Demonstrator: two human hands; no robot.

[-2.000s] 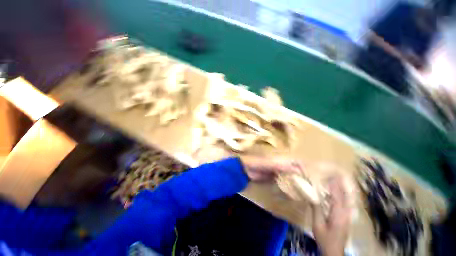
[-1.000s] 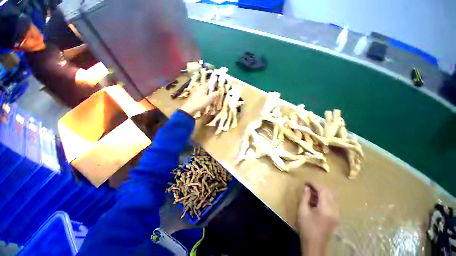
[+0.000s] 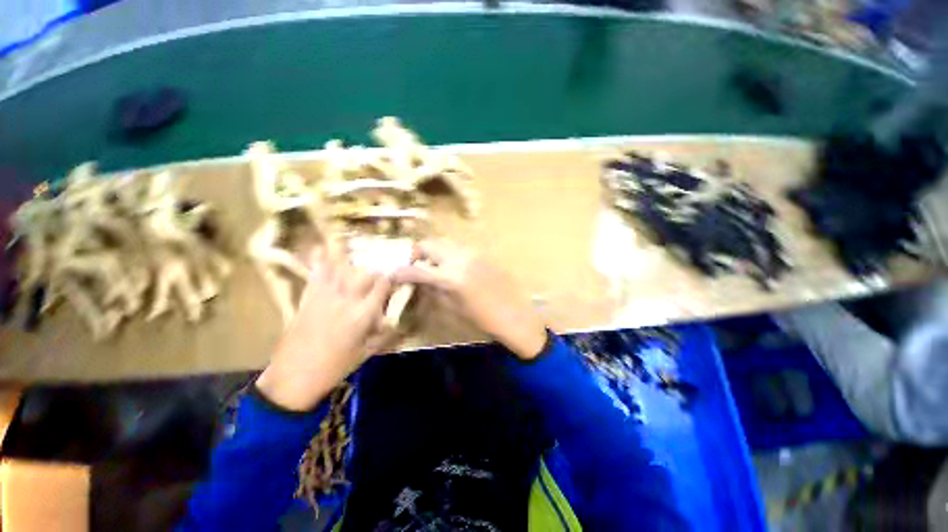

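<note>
My left hand (image 3: 335, 317) and my right hand (image 3: 468, 291) are close together over the tan shelf, at the near edge of a loose heap of beige leg parts (image 3: 286, 249). My left hand is closed around a pale beige leg part (image 3: 398, 301), whose end shows below the fingers. The fingers of my right hand reach to the same part from the right; whether they grip anything is hidden by blur. A second heap of beige leg pairs (image 3: 125, 249) lies on the shelf at the left.
Black and beige pieces (image 3: 702, 216) lie right of my hands, with an all-black pile (image 3: 868, 203) farther right. The green belt (image 3: 457, 78) runs behind, carrying dark clumps. Blue bins (image 3: 676, 416) and a cardboard box (image 3: 47, 494) are below. Another person's sleeve (image 3: 852, 364) is at right.
The view has swung right. My left hand has left the left heap and come beside my right hand at the middle heap, and now holds a beige part.
</note>
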